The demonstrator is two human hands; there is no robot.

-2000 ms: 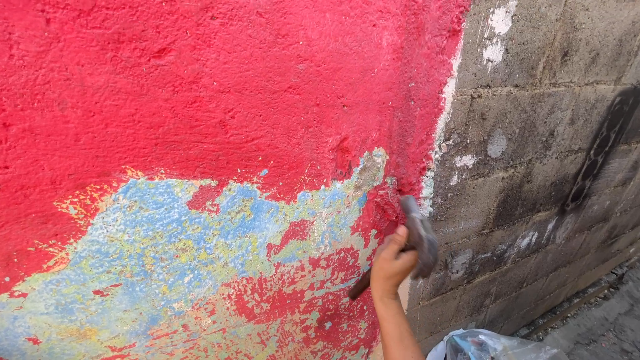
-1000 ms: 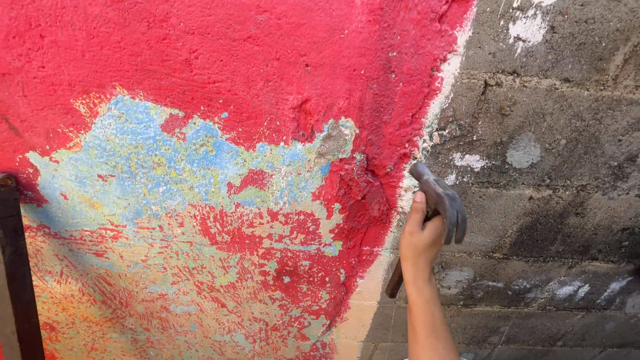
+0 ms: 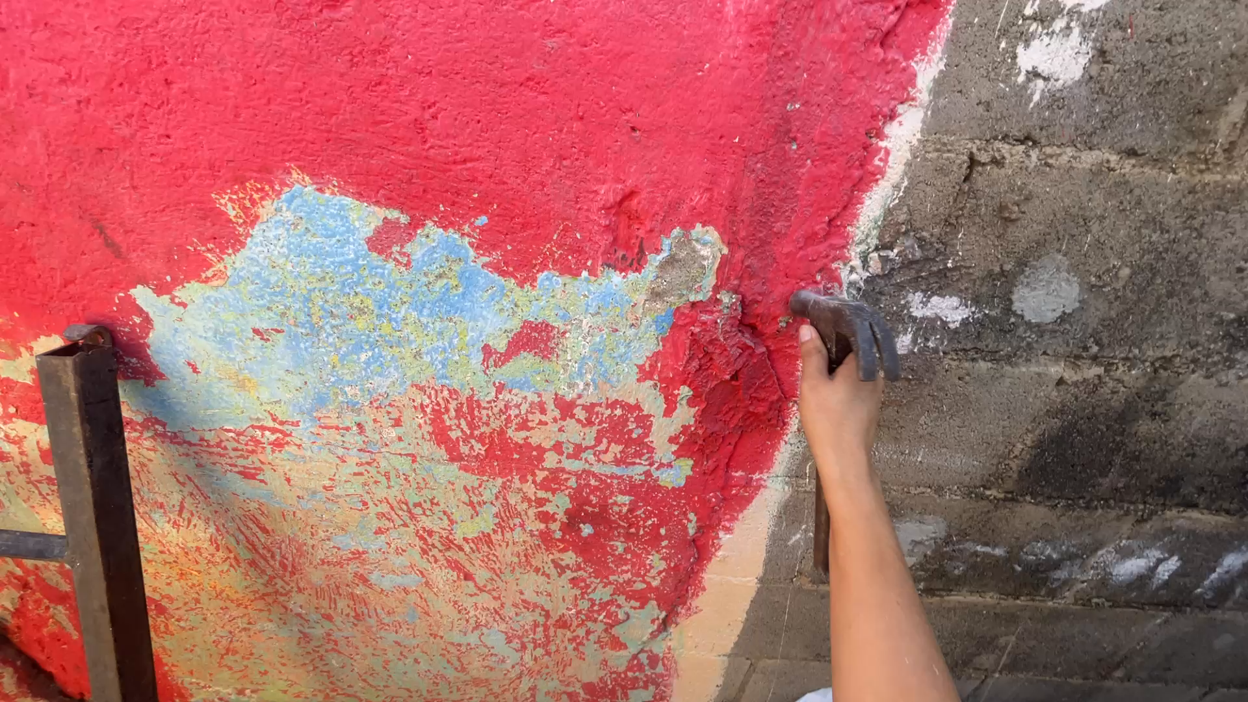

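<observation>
My right hand [image 3: 840, 405] grips a claw hammer [image 3: 846, 327] high on its handle, just below the head. The hammer's face is at or close against the red painted plaster [image 3: 780, 244], near its ragged right edge; whether it touches is hard to tell. Its claws point right and downward, and the handle's end shows below the hand. Left of the hammer is a cracked, rough red patch [image 3: 731, 375]. Beyond that lies an area of worn blue and yellowish paint [image 3: 361, 292]. My left hand is out of view.
Bare grey block wall [image 3: 1053, 419] with white paint spots fills the right side. A dark metal frame with a square upright [image 3: 97, 517] and a crossbar stands at the lower left, in front of the wall.
The view has shifted; the metal frame, absent two seconds ago, shows at the left. My right hand still holds the hammer, which was tilted differently two seconds ago.
</observation>
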